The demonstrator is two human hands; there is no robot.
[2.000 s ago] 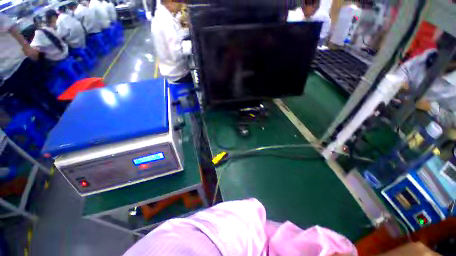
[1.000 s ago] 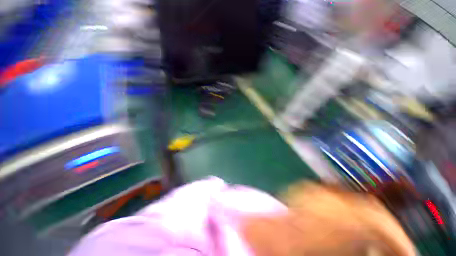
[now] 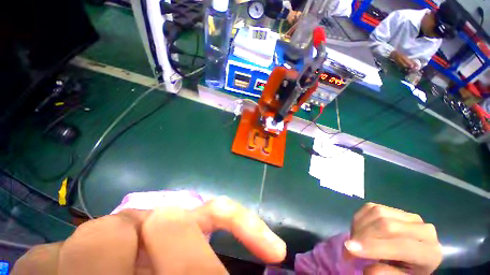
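Note:
My left hand point(image 3: 156, 241) is large and close to the camera at the lower left, cut off by the bottom edge. Its index finger points right and the other fingers are bent; its palm side is hidden. My right hand point(image 3: 395, 239) is at the lower right with curled fingers, and its inner side is hidden. No held thing shows. The orange-red clamp fixture point(image 3: 259, 140) stands on the green mat beyond both hands, untouched. Its lever has a red tip, and a small white block is above the base plate cut-outs. White paper sheets point(image 3: 339, 167) lie right of it.
Behind the fixture are a clear bottle point(image 3: 216, 48), a blue-fronted instrument point(image 3: 243, 78) with a small timer point(image 3: 258, 40) on top, and a power supply point(image 3: 329, 86) with red digits. A dark monitor point(image 3: 43, 48), cables and a yellow tag point(image 3: 64, 192) are left. Another person point(image 3: 408, 40) sits opposite.
The view has swung right, away from the blue-topped machine, bringing the fixture and papers into view. Both hands now show; earlier there were mainly pink sleeves and a blurred hand.

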